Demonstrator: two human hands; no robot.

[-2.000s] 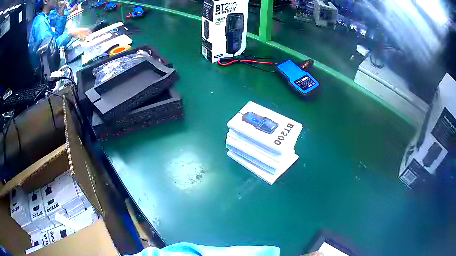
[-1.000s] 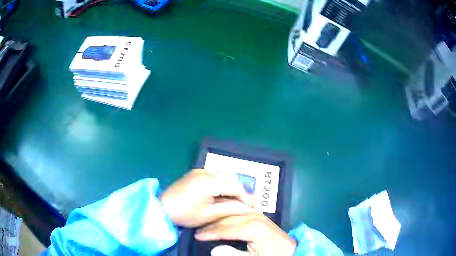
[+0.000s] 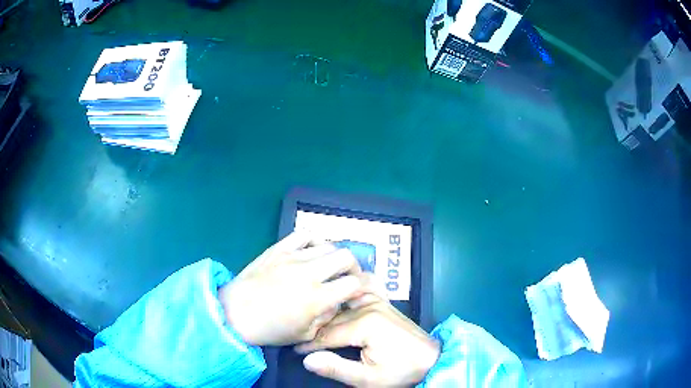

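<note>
A black foam tray (image 3: 426,261) lies on the green bench at the bottom centre. A white BT200 booklet (image 3: 393,258) lies flat in its upper well. My left hand (image 3: 295,292) rests over the tray and the booklet's left part, fingers bent. My right hand (image 3: 375,345) lies over the tray just below it, and the hands overlap. The fingertips are partly hidden, so whether they grip anything is unclear. The lower part of the tray is mostly covered by my hands and cut off by the frame's edge.
A stack of booklets (image 3: 136,95) stands at the upper left. Loose white sheets (image 3: 568,311) lie at the right. A printed retail box (image 3: 473,38) stands at the back, another (image 3: 651,91) at the far right. Part of an open carton with white packs (image 3: 15,360) shows at the lower left.
Since two seconds ago the view has swung right and down, bringing both hands and the tray into view. In the last second the hands have stayed over the tray, the left one slightly further left.
</note>
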